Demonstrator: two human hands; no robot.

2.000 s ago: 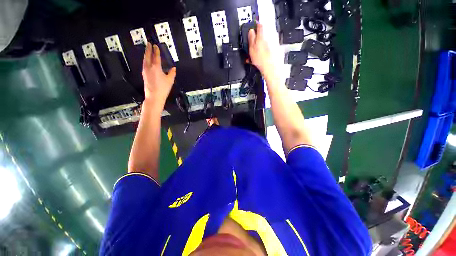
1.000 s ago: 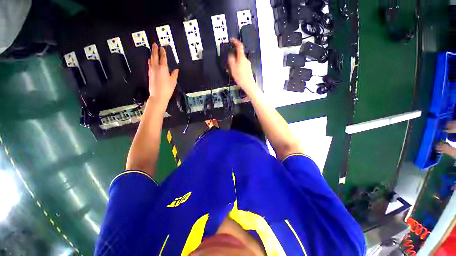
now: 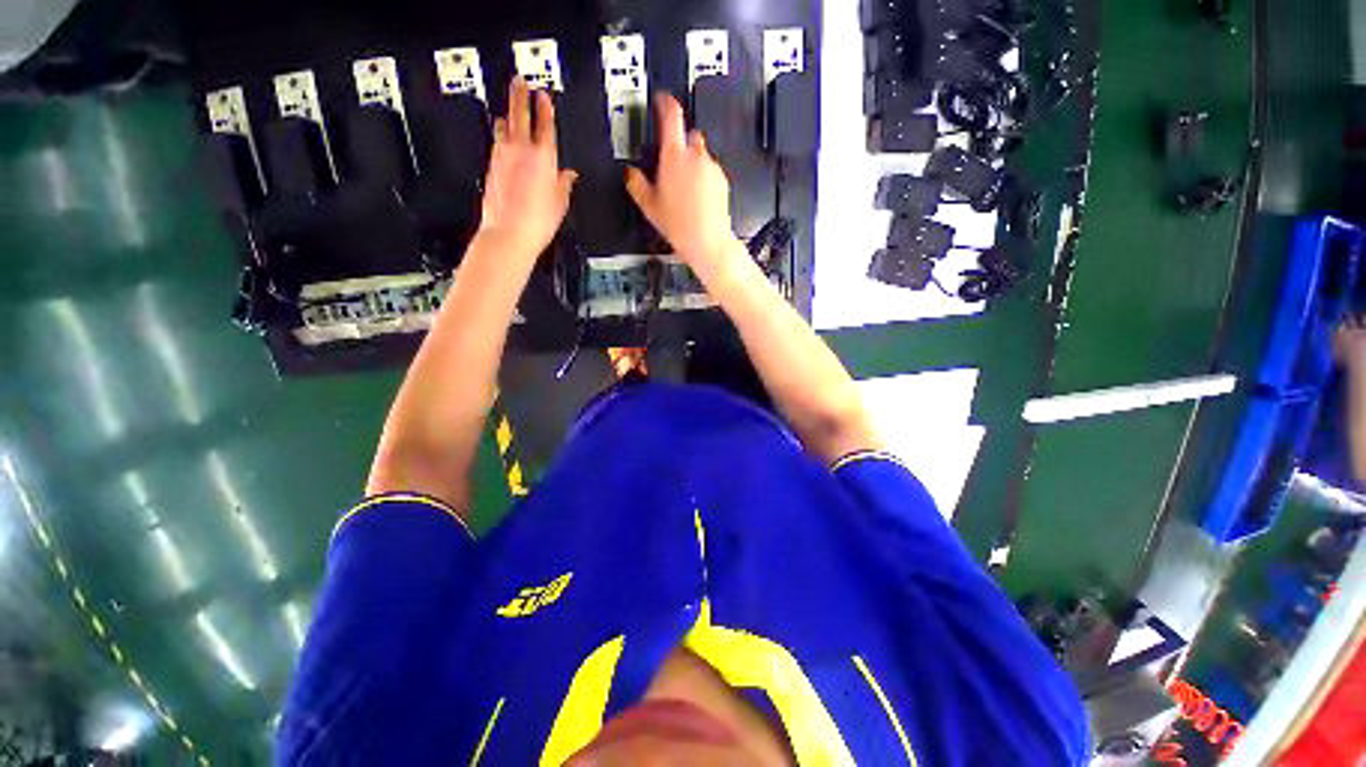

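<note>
White sockets (image 3: 375, 78) stand in a row across the black bench. Black power adapters (image 3: 384, 138) sit at several sockets, including the two rightmost (image 3: 788, 114). My left hand (image 3: 527, 188) lies at the fifth socket from the left (image 3: 536, 63), fingers extended and thumb apart; whether it grips an adapter there is hidden against the dark bench. My right hand (image 3: 691, 192) is beside the sixth socket (image 3: 622, 75), thumb and fingers around a dark adapter (image 3: 649, 138) that partly covers it. Thin black cords trail to pale connection strips (image 3: 375, 304) along the near edge.
Right of the bench, adapters with coiled cords (image 3: 911, 195) lie on a white sheet (image 3: 847, 285). Beyond is a green conveyor (image 3: 1124, 322) with a white divider bar (image 3: 1131, 399) and loose adapters. Blue bins (image 3: 1261, 435) and part of another person's arm (image 3: 1351, 360) are at far right.
My right hand has moved left from the rightmost sockets to the sixth one, where a dark adapter now shows. My left hand stays by the fifth socket. The view has shifted slightly.
</note>
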